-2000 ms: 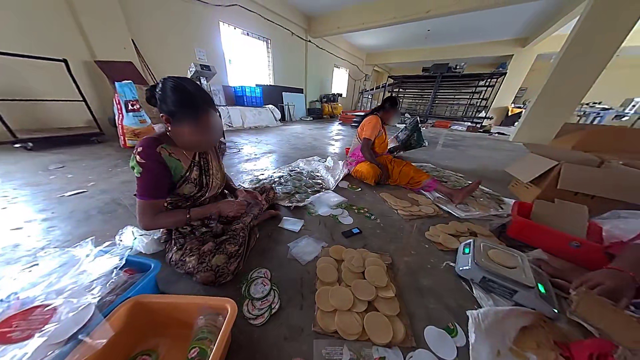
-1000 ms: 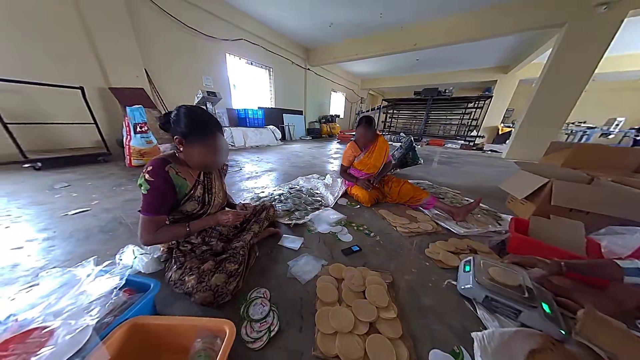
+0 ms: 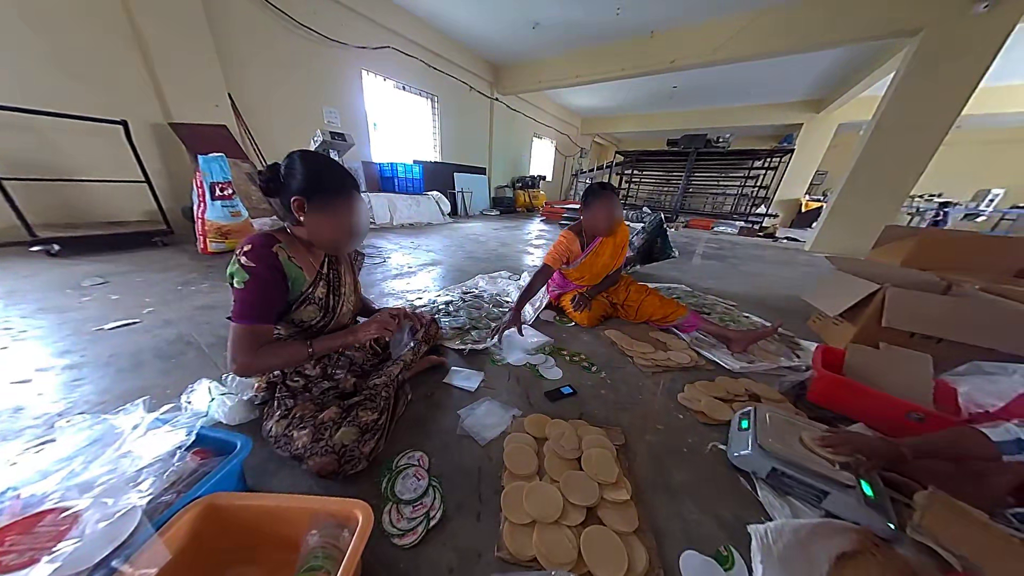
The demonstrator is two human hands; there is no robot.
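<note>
Neither of my hands shows in the head view. Flat round tan discs (image 3: 578, 488) lie in overlapping rows on a brown sheet low in the middle. To their left is a heap of round printed labels (image 3: 412, 496). An orange plastic tub (image 3: 360, 520) at the lower left holds a clear packet with green-edged rounds. At the right, a co-worker's hand (image 3: 860, 448) touches a tan disc on a digital scale (image 3: 788, 448). A seated co-worker at left holds a clear plastic bag (image 3: 402, 340). Another co-worker in orange reaches to white plastic sheets (image 3: 522, 344).
A blue tub (image 3: 232, 460) with clear plastic (image 3: 88, 472) over it stands at the left. Clear sheets (image 3: 488, 420) and a small phone-like device (image 3: 560, 393) lie on the floor. Further tan discs, a red tub (image 3: 872, 400) and open cardboard boxes (image 3: 936, 312) are at the right.
The co-worker in orange has stretched an arm out to the white plastic sheets. A co-worker's hand has come in from the right over the scale.
</note>
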